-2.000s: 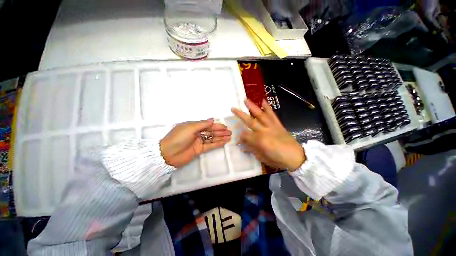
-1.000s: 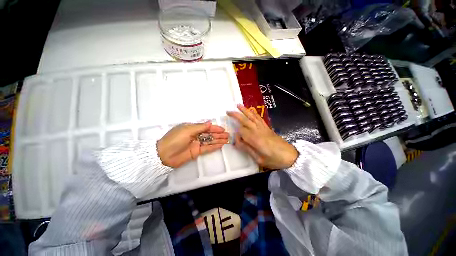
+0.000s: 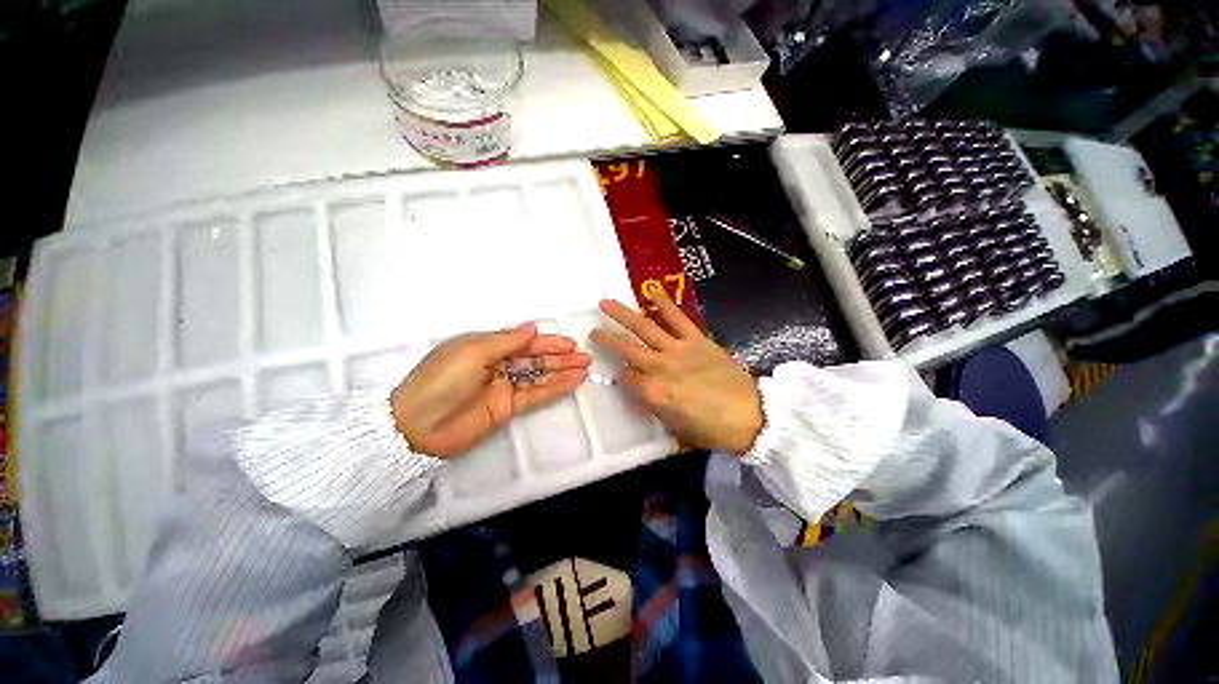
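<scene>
My left hand point(image 3: 461, 390) is palm up above the white compartment tray point(image 3: 288, 370), with several tiny silvery fittings point(image 3: 524, 373) lying on its palm and fingers. My right hand point(image 3: 689, 381) is palm down just to the right of it, with its upper fingers spread. Its thumb and index tips are partly hidden and point toward a small pale, shiny bit point(image 3: 600, 378) at the tray's surface. I cannot tell whether they grip it. The hands do not clearly touch.
A clear round tub point(image 3: 452, 114) with pale contents stands beyond the tray. Yellow strips point(image 3: 634, 74) and a white parts box point(image 3: 715, 60) lie behind. A thin pick point(image 3: 755, 242) rests on black board. A stock tray point(image 3: 825, 201) with dark housings point(image 3: 956, 267) is at the right.
The whole scene has shifted left in the picture as the camera turned. My right hand's fingers have changed their spread slightly. The fittings remain in my left palm.
</scene>
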